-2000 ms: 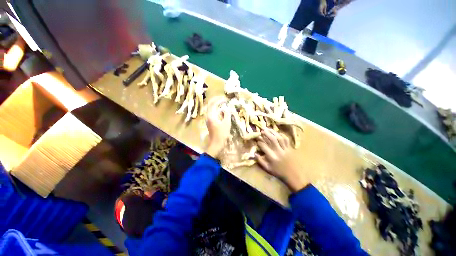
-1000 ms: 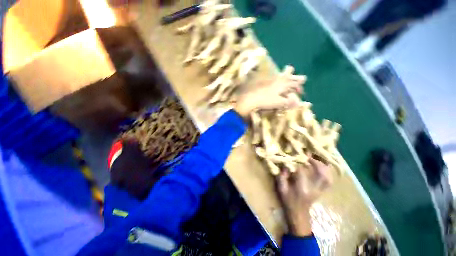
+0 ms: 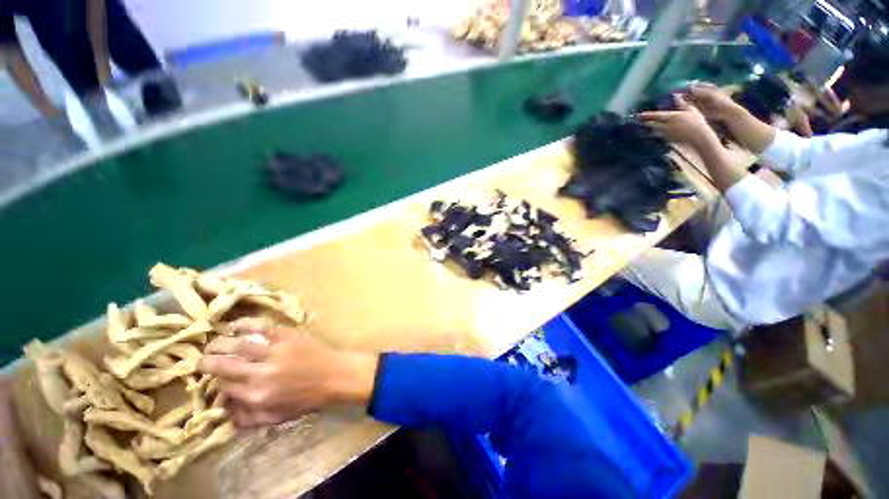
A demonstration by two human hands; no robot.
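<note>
Beige leg-like parts (image 3: 161, 336) lie in a loose heap on the tan shelf (image 3: 366, 283) at the lower left. My right hand (image 3: 283, 370), bare, rests at the heap's right side with its fingers curled against the parts. A small pale bit shows at its fingers; whether they grip a part cannot be told. A blurred skin-toned shape at the lower left edge, cut off by the frame, looks like part of my left hand (image 3: 12, 443); its fingers cannot be made out.
Black-and-beige pieces (image 3: 502, 239) lie right of my hand. Beyond are a black pile (image 3: 624, 171) and a neighbouring worker's hands (image 3: 697, 122). A green belt (image 3: 409, 136) carries black clumps (image 3: 304, 173). A blue bin (image 3: 624, 424) and cartons (image 3: 794, 361) are below; a person stands upper left.
The view has swung right, bringing the neighbouring worker into sight and the heap to the lower left. My right hand remains at the heap's right side; my left has moved mostly out of view.
</note>
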